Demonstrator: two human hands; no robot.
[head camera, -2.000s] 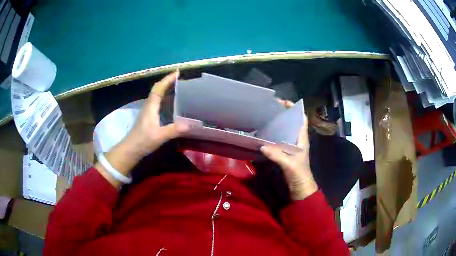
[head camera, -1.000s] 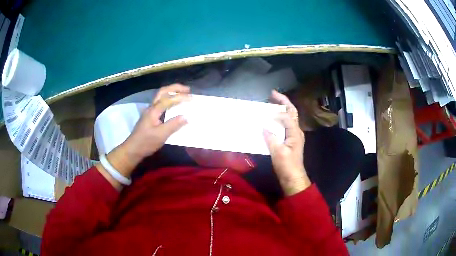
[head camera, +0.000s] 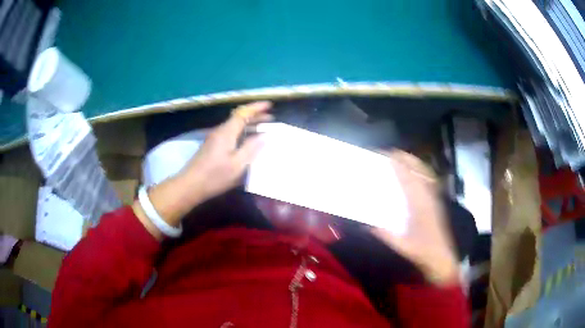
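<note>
An erected carton (head camera: 324, 176) is over my lap, its closed white narrow end towards me, tilted down to the right and overexposed. My right hand (head camera: 420, 221) grips its right end and is blurred. My left hand (head camera: 221, 150) is at its upper left corner, fingers bent; whether it presses on the card is unclear. The rest of the carton is hidden behind the white face.
A label roll (head camera: 61, 80) stands at the bench's left, its label strip (head camera: 70, 150) hanging off the edge. A stack of flat cartons (head camera: 545, 70) lies at right. Below are brown cardboard (head camera: 516, 237), a white round shape (head camera: 172, 157) and a red stool (head camera: 561, 195).
The carton's open end has been closed into a white face. The carton has since moved right and tilted, with my right hand moving right and down. The view has shifted slightly.
</note>
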